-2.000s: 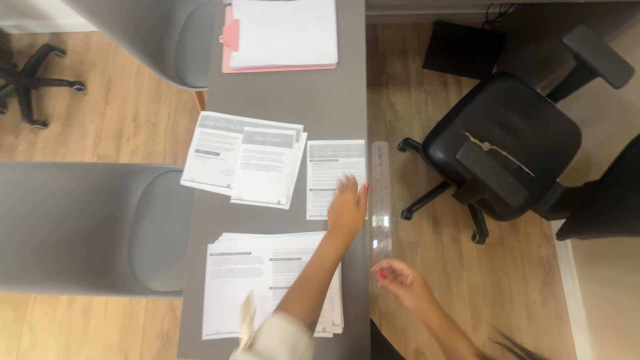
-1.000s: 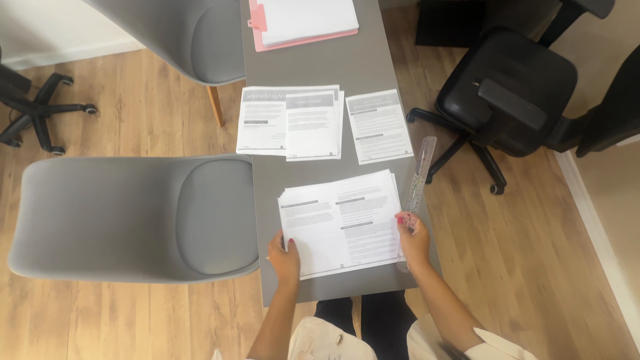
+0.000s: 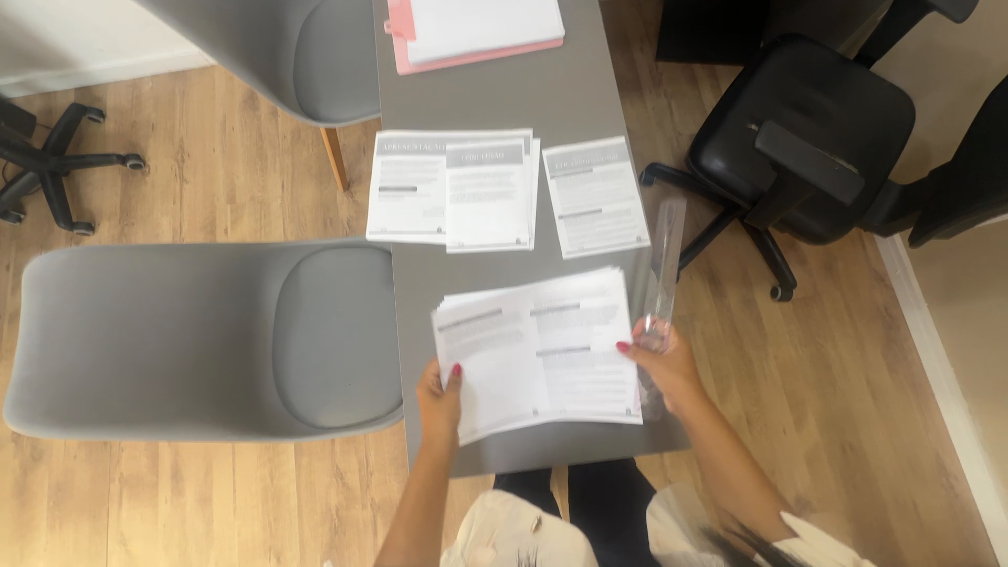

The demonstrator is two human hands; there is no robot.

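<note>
A stack of printed paper sheets is held by its two side edges over the near end of the grey table. My left hand grips the stack's left edge, thumb on top. On the right edge my right hand has its thumb over the paper, with a clear plastic ruler between its fingers and pointing away beyond the table's right edge. Farther up lie overlapping printed sheets, and a separate printed sheet rests to their right.
A pink clipboard with white paper is at the far end of the table. Grey chairs stand along the left side. A black office chair is on the right, over a wood-look floor, with its wheeled base close to the ruler.
Two seconds ago my left hand was on the separate sheet and the stack lay unheld; now both hands hold the stack's sides. The ruler, earlier beside the table edge, is in my right hand.
</note>
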